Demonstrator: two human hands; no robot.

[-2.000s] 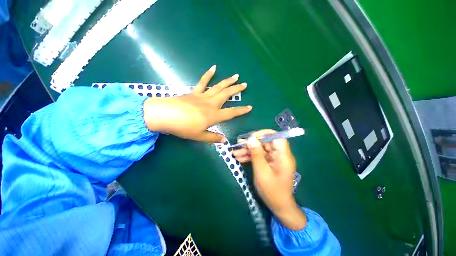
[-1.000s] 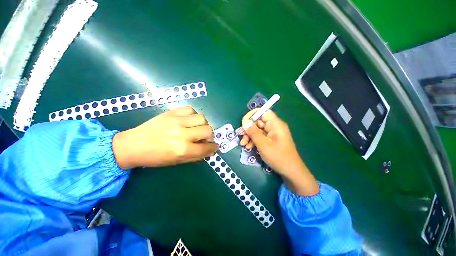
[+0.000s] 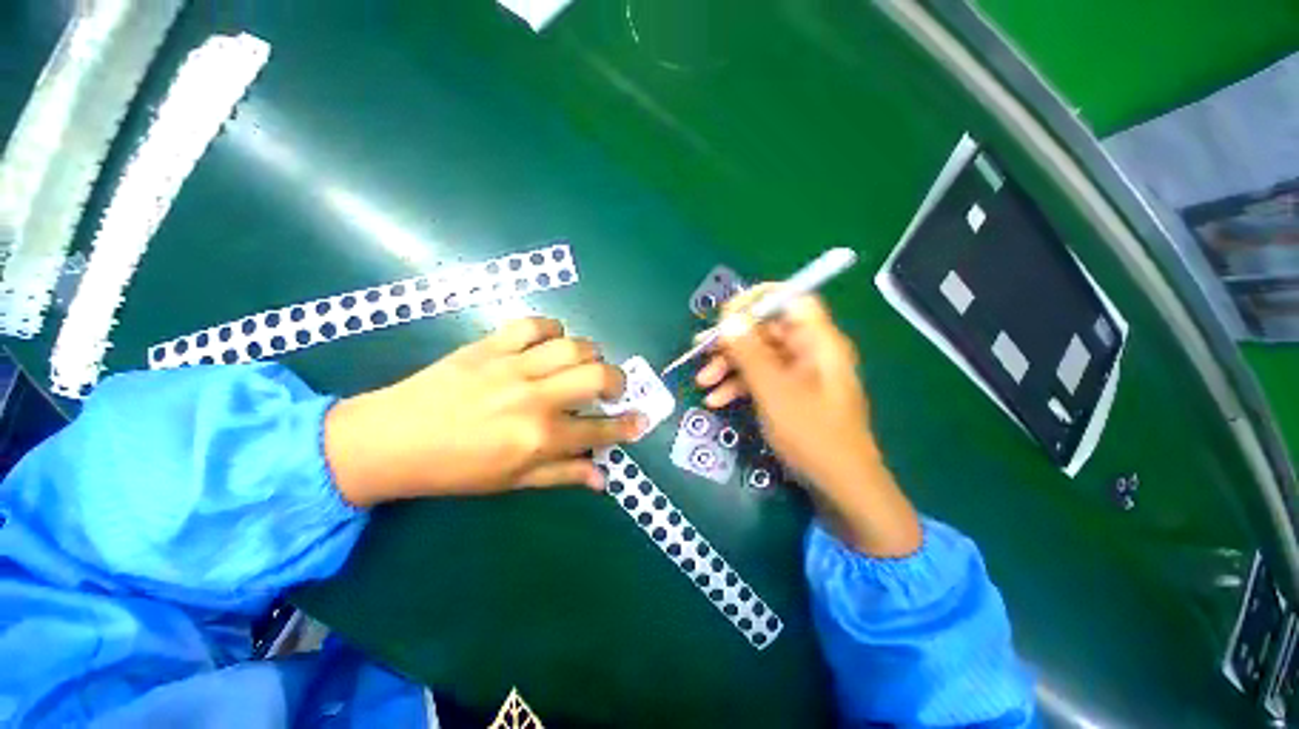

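Observation:
My left hand [image 3: 499, 406] holds a pale lens plate [image 3: 645, 396] at its fingertips, over the top end of a white strip with dark round spots [image 3: 691, 548]. My right hand [image 3: 791, 378] holds white tweezers [image 3: 798, 285] like a pen, their tip just right of the pale plate. Whether the tip holds a piece is too small to tell. A grey lens plate with bright rings [image 3: 704, 446] lies below the tweezers, with small ringed parts beside it. Another grey plate [image 3: 715, 292] lies above, partly behind my right hand. A second spotted strip [image 3: 363, 306] lies above my left hand.
Thick white stacked strips [image 3: 157, 200] lie at the upper left. A black panel [image 3: 1011, 306] with pale patches lies on white sheets at the right, with a small dark cluster [image 3: 1125, 490] below it. Another dark panel [image 3: 1261, 634] is at the lower right. A metal rail curves along the right.
My left hand has drawn back from lying flat on the strips and now holds the pale plate. The tweezers tip has moved away from the strip to beside the plate. The black panel has shifted slightly.

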